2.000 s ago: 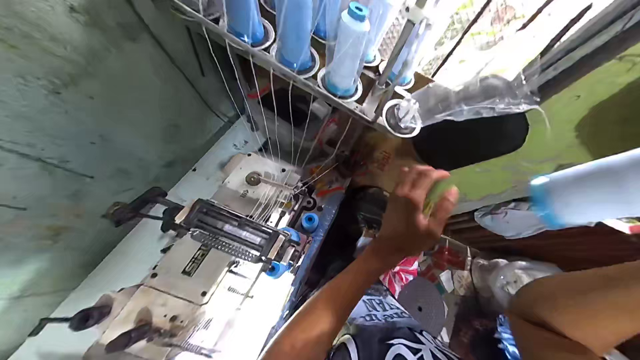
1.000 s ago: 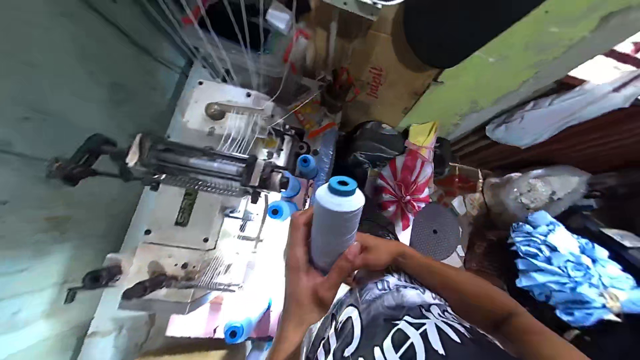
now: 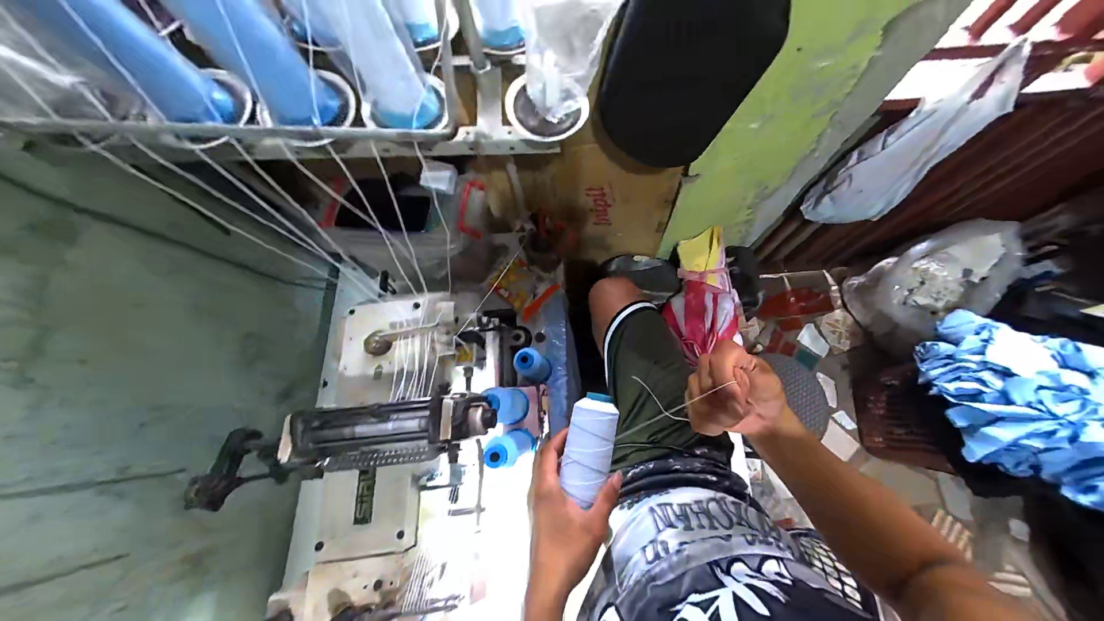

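Observation:
A cone of pale blue-white thread (image 3: 590, 450) with a blue top rests in my left hand (image 3: 565, 509), whose fingers wrap its lower part. To the right, over my lap, my right hand (image 3: 733, 390) pinches a thread end (image 3: 664, 412) that runs from the cone, a loose tail of it curling between the hands. Beside the cone, several small blue thread spools (image 3: 509, 449) stand on the bed of a multi-needle sewing machine (image 3: 379, 431). White threads (image 3: 388, 220) come down to the machine from the rack above.
Large blue thread cones (image 3: 302, 95) sit on a metal rack (image 3: 483, 134) overhead. A green wall edge (image 3: 776, 112) is at upper right. Light blue fabric (image 3: 1026, 397) lies gathered at the right, near a filled plastic bag (image 3: 936, 276). A red-and-white cloth bundle (image 3: 703, 310) is beyond my knee.
My right hand has left the cone and moved right, drawing thread out from it. My left hand still holds the cone. The view has shifted, showing the overhead rack again.

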